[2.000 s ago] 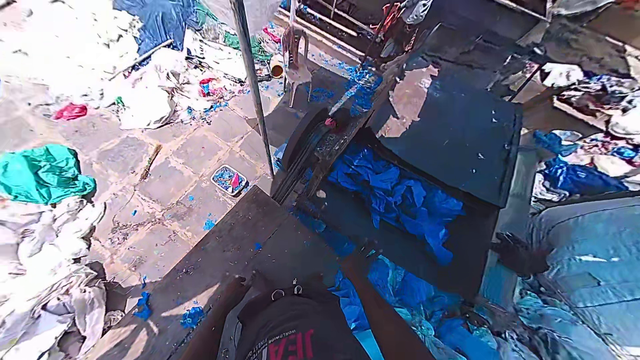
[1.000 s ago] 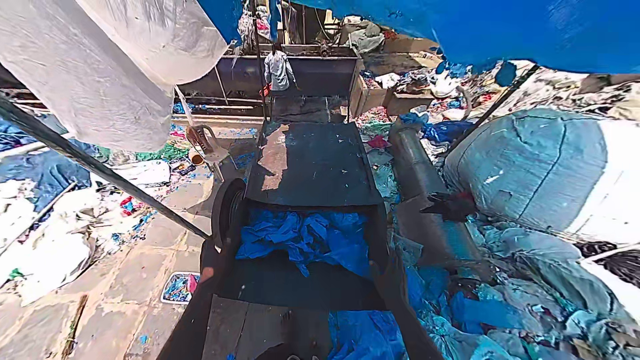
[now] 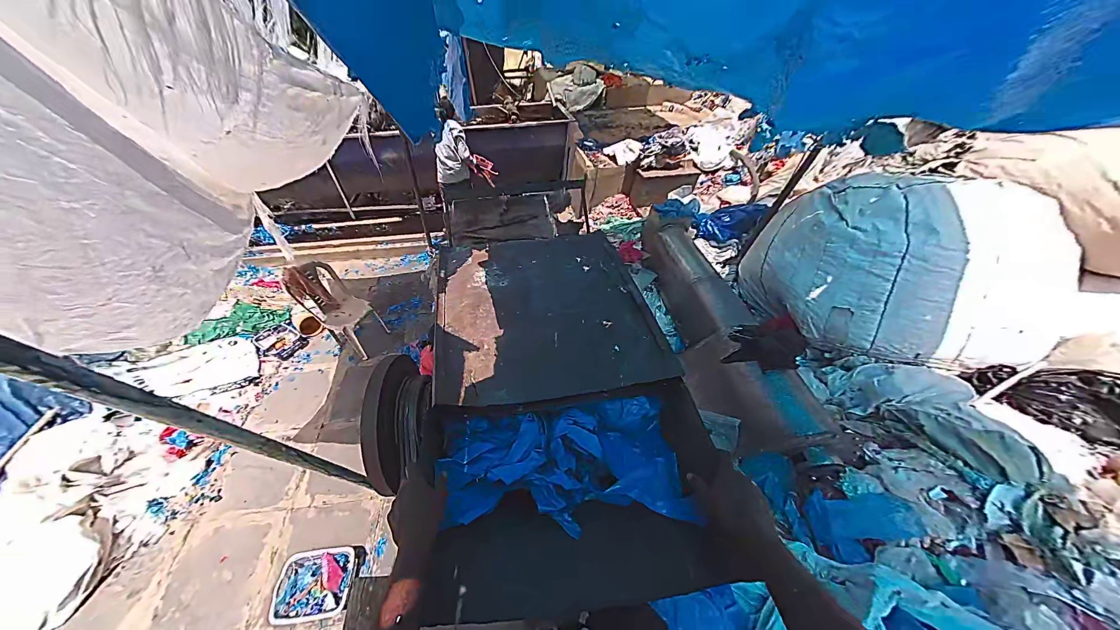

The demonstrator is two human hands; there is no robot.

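Blue plastic film [image 3: 560, 455] lies in the open mouth of a dark metal machine, under its sloping cover [image 3: 560, 324]. My left hand [image 3: 420, 503] rests at the left edge of the mouth, close to a black pulley wheel [image 3: 389, 424]. At the right edge of the mouth is my right hand [image 3: 722, 494]. Both hands are in shadow, and their fingers are hard to make out. A dark metal plate [image 3: 569, 551] lies between my forearms, below the film.
Loose plastic film [image 3: 901, 507] is heaped at the right, below a large wrapped bale [image 3: 866, 262]. A slanting pole [image 3: 192, 424], a plastic chair [image 3: 328, 302] and a tub of scraps [image 3: 311, 586] are at the left. A person [image 3: 453, 153] stands beyond the machine.
The view has swung up and round toward the far side. My hands have moved from near the front of the machine to the two sides of its mouth.
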